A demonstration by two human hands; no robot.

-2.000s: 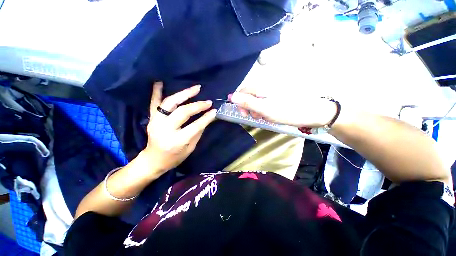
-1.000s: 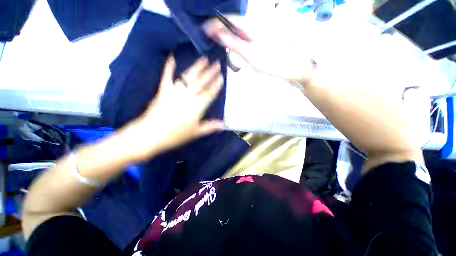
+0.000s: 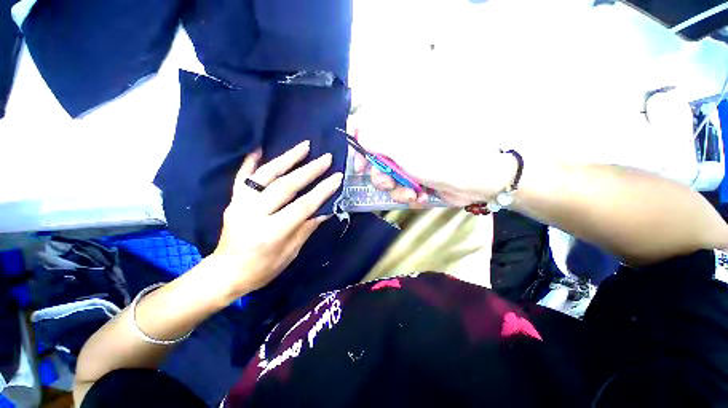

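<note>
A navy garment panel (image 3: 215, 119) lies over the white table's front edge, its lower part hanging towards the lap. My left hand (image 3: 279, 207) lies flat on it, fingers spread, holding nothing. My right hand (image 3: 395, 179) is at the panel's right edge and holds slim pointed snips (image 3: 383, 166) with pink and blue handles. Their tips point up and left and lie over the panel's edge. A pale frayed edge (image 3: 310, 78) shows near the panel's top, and loose thread hangs at the table edge beside my left fingertips.
More navy panels (image 3: 104, 48) lie at the back left of the white table (image 3: 495, 96). Ruler tape (image 3: 367, 196) runs along the front edge. Blue quilted material (image 3: 156, 253) and dark cloth are below at left. A tan cloth (image 3: 439, 243) is below the edge.
The panel is laid out flatter, with other panels now behind it. My left hand has settled on it. My right hand has come back down to its right edge with the snips.
</note>
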